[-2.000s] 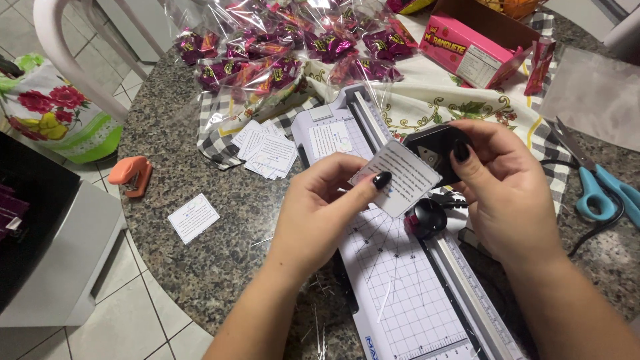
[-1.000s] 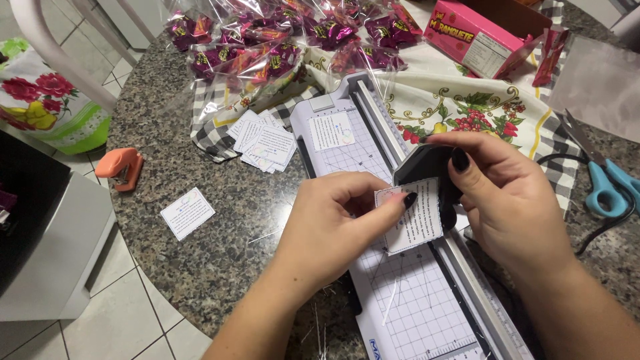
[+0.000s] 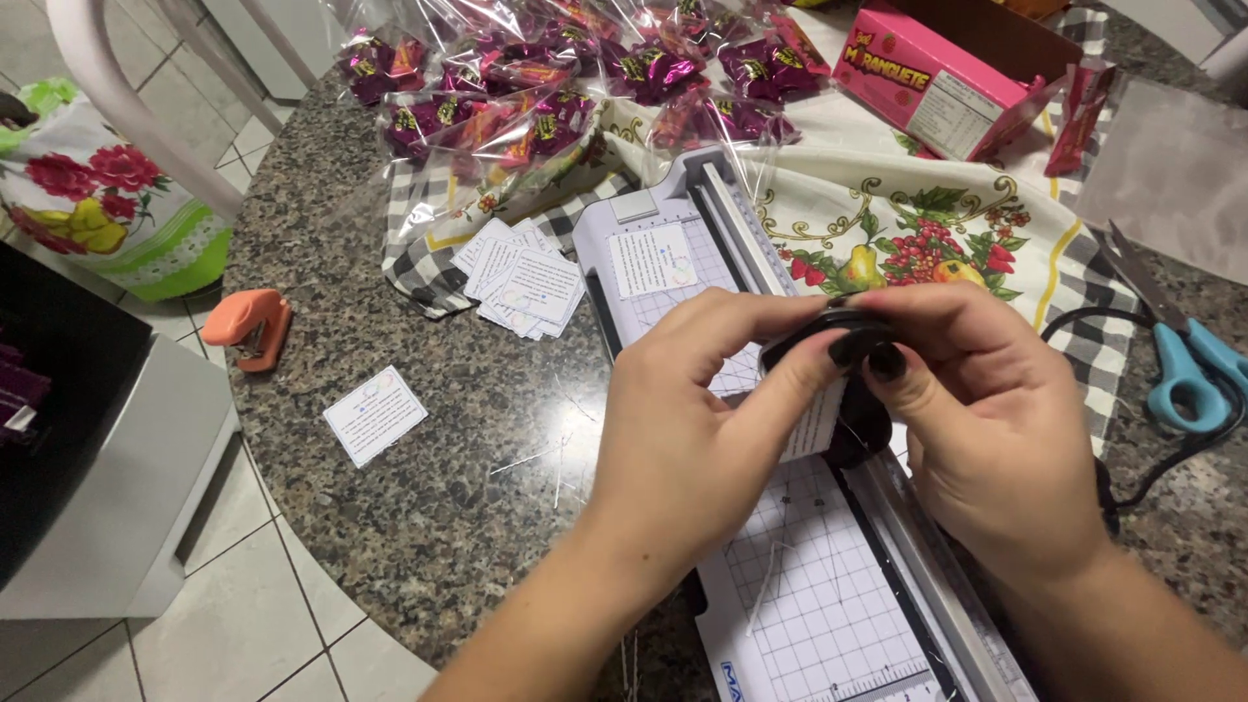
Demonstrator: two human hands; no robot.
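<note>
Both hands meet over a paper trimmer point(image 3: 819, 585) on the granite table. My left hand point(image 3: 682, 429) holds a small printed card point(image 3: 811, 429), mostly hidden behind its fingers, and its thumb presses on a black handheld punch point(image 3: 858, 414). My right hand point(image 3: 985, 419) grips that punch from the other side; its exact kind is partly covered. Another printed card point(image 3: 651, 261) lies on the trimmer's upper end. Left of the trimmer is a loose pile of printed cards point(image 3: 531, 283), and a single card point(image 3: 375, 415) lies nearer the table's left edge.
An orange hole punch point(image 3: 248, 330) stands near the left edge. Clear bags of wrapped sweets point(image 3: 546, 88) and a pink candy box point(image 3: 941, 83) lie at the back on a patterned cloth point(image 3: 877, 224). Blue-handled scissors point(image 3: 1185, 380) and a black cable point(image 3: 1160, 478) are at right.
The black punch was in my right hand, with the card in my left beside it; now both hands close around the punch, and the card's corner is covered by them.
</note>
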